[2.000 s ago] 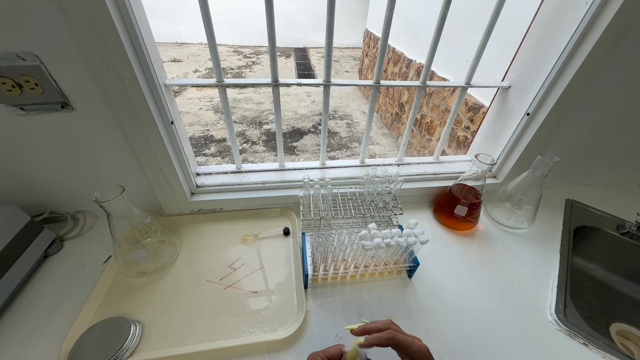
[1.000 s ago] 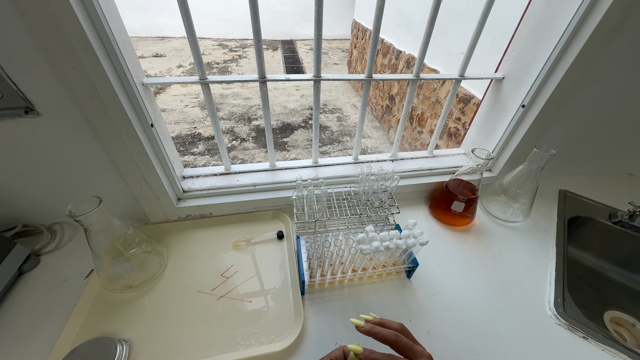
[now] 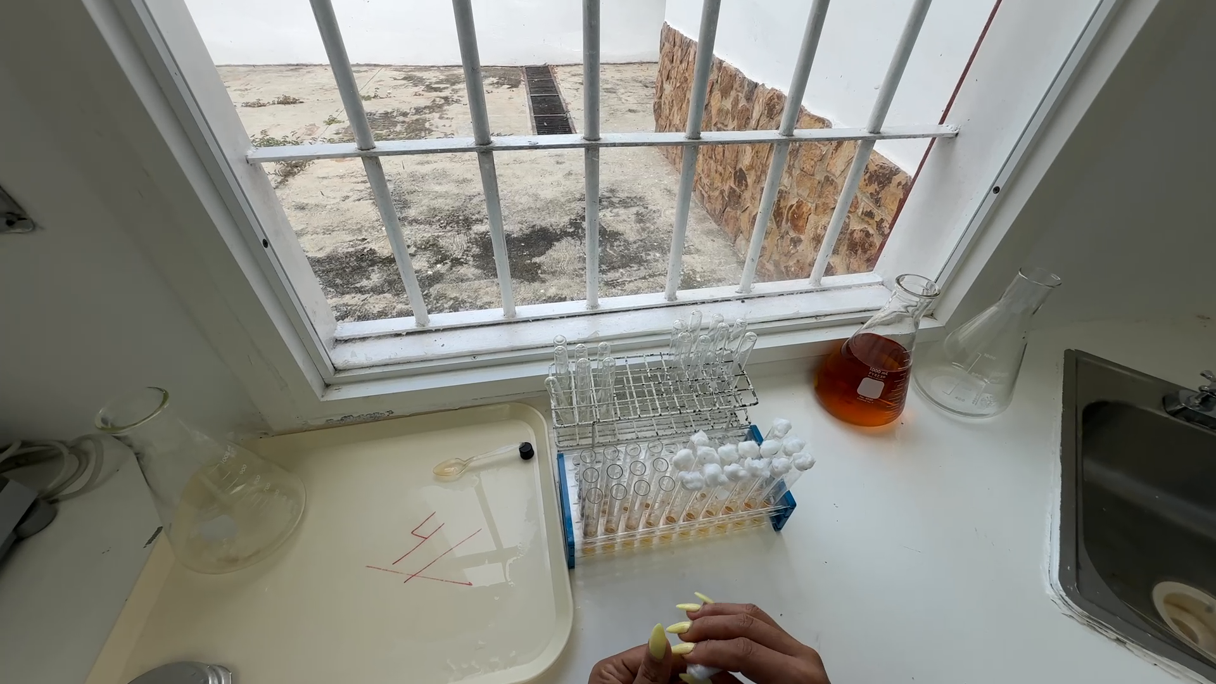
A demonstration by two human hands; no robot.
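Note:
At the bottom edge my left hand (image 3: 635,665) and my right hand (image 3: 750,641) meet, fingertips together around a small piece of white cotton (image 3: 701,671), mostly hidden by the fingers. Just beyond them stands a clear test tube rack with blue ends (image 3: 568,513). Its tubes hold a little amber liquid; those on the right carry white cotton plugs (image 3: 714,473), while the left ones (image 3: 616,496) have uncovered mouths. Behind it is a wire rack (image 3: 655,394) with empty-looking glass tubes, several of them upside down.
Left, a cream tray (image 3: 560,608) bears red marks, a spoon (image 3: 456,467) with a black-capped handle and a glass flask (image 3: 233,513). A round metal object (image 3: 180,674) lies lower left. Right are a flask of amber liquid (image 3: 866,375), a clear flask (image 3: 983,356) and a steel sink (image 3: 1078,494). A barred window is behind.
My hands stay close together at the bottom edge while the fingers shift around each other. The view has turned a little to the right since the earliest frame.

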